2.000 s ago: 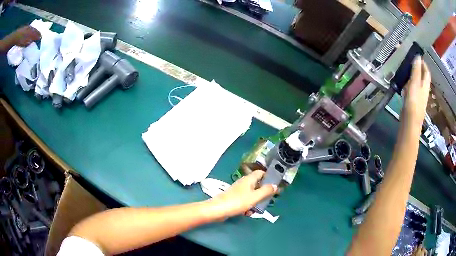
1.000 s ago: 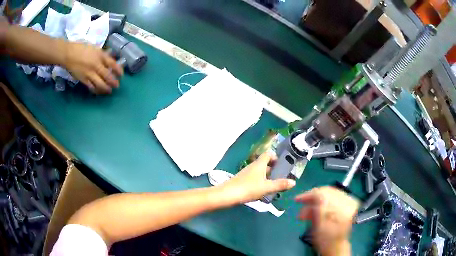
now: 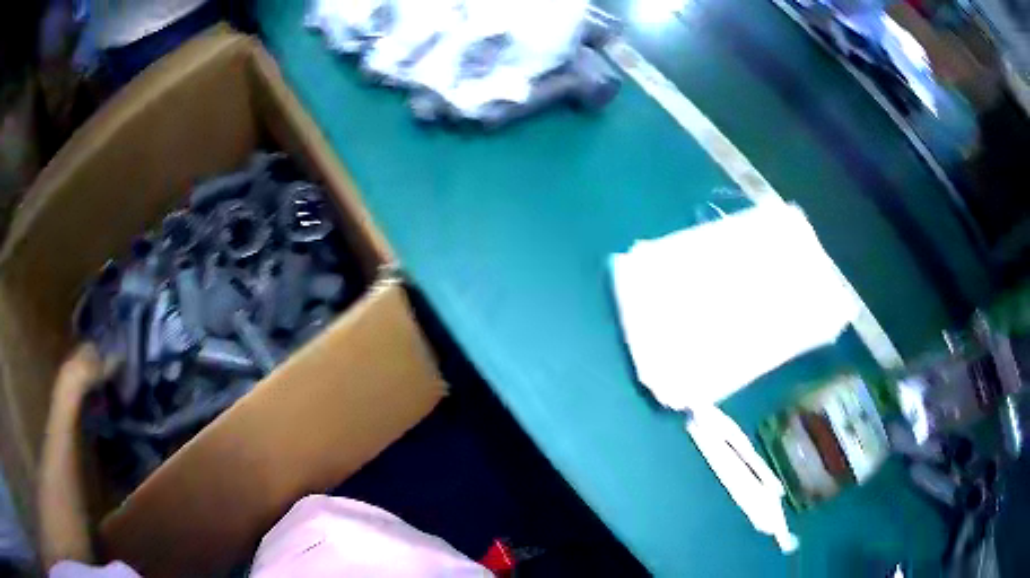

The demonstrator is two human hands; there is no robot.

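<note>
The large brown cardboard box point(image 3: 328, 418) stands open at the left, full of grey appliance housings point(image 3: 215, 294) piled loosely. My left hand point(image 3: 88, 370) is small and blurred inside the box, at the left side of the pile. Its fingers are among the housings, and I cannot tell if it grips one. My right hand is not in view. The press base with its fixture block point(image 3: 834, 443) is at the lower right, with no housing on the block. The press head point(image 3: 960, 390) is blurred at the right edge.
A stack of white sheets point(image 3: 734, 305) lies on the green bench point(image 3: 486, 248), with a white strip point(image 3: 740, 474) below it. White-wrapped housings point(image 3: 486, 57) lie at the top. Blurred grey housings point(image 3: 960, 485) lie beyond the press. The conveyor belt runs at the upper right.
The view has swung left to the box. My left hand has left the housing at the press and is in the box. My right hand has gone out of view.
</note>
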